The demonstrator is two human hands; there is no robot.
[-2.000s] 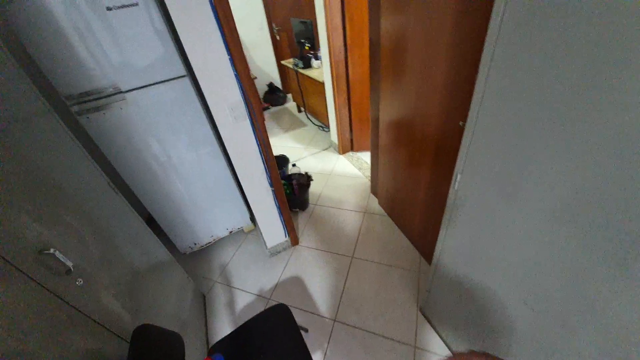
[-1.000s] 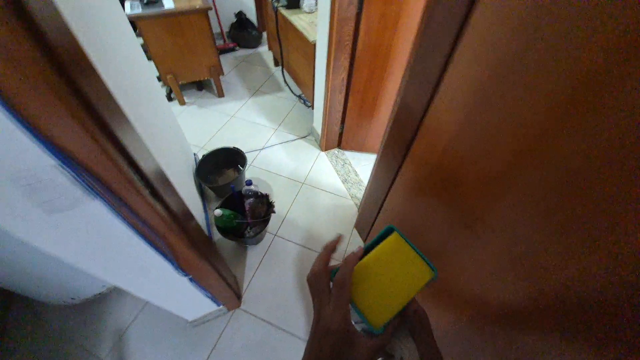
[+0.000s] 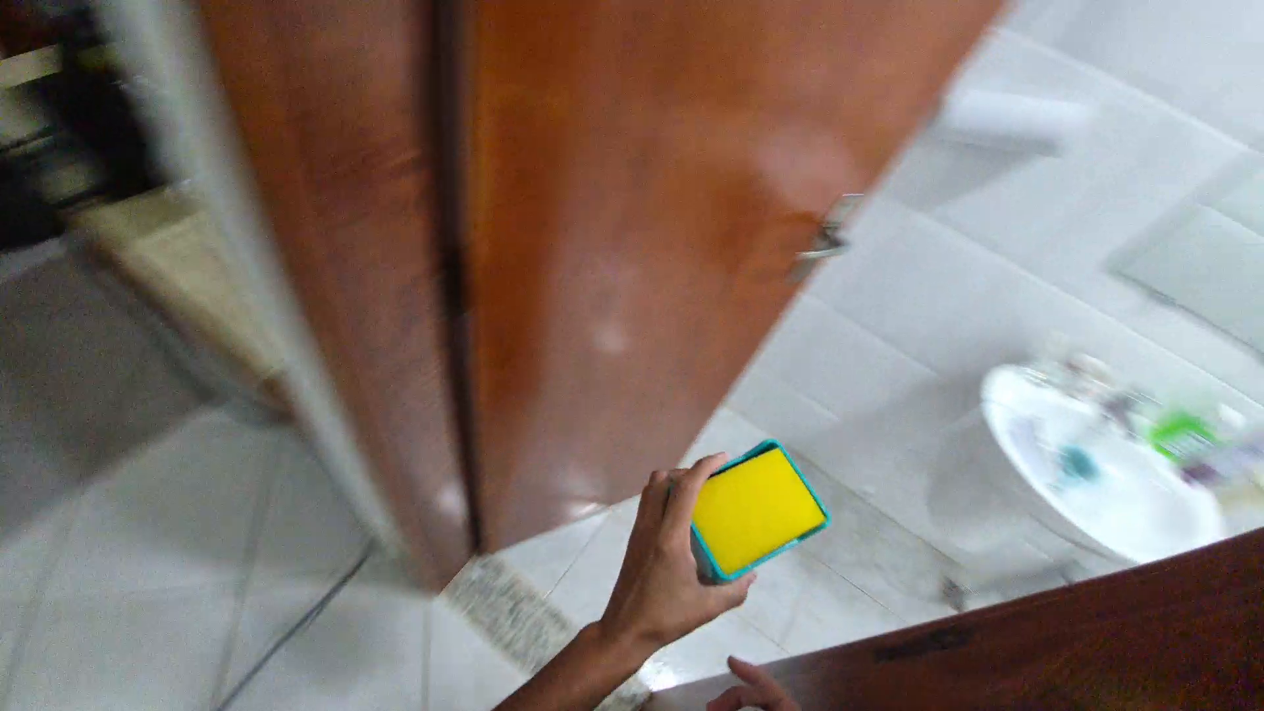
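My left hand (image 3: pixel 671 553) grips a teal rectangular holder or tray with a yellow block (image 3: pixel 758 512), likely a sponge, in it; the fingers go around its left side. The teal rim frames the yellow face, which is turned toward me. Of my right hand (image 3: pixel 755 688) only a few fingertips show at the bottom edge, below and apart from the block; the rest is cut off by the frame, so whether it holds anything is not visible.
An open wooden door (image 3: pixel 632 257) with a metal handle (image 3: pixel 829 237) stands ahead. Beyond it are a white washbasin (image 3: pixel 1106 474) bearing bottles and a wall-mounted white roll (image 3: pixel 1012 118). A granite threshold (image 3: pixel 513 612) and a wooden door frame (image 3: pixel 336 247) are near; a cable (image 3: pixel 296 627) crosses the floor.
The view has swung right to the bathroom doorway. Both hands were near the yellow block a second ago; now my left hand holds it out and my right hand is lower and apart from it.
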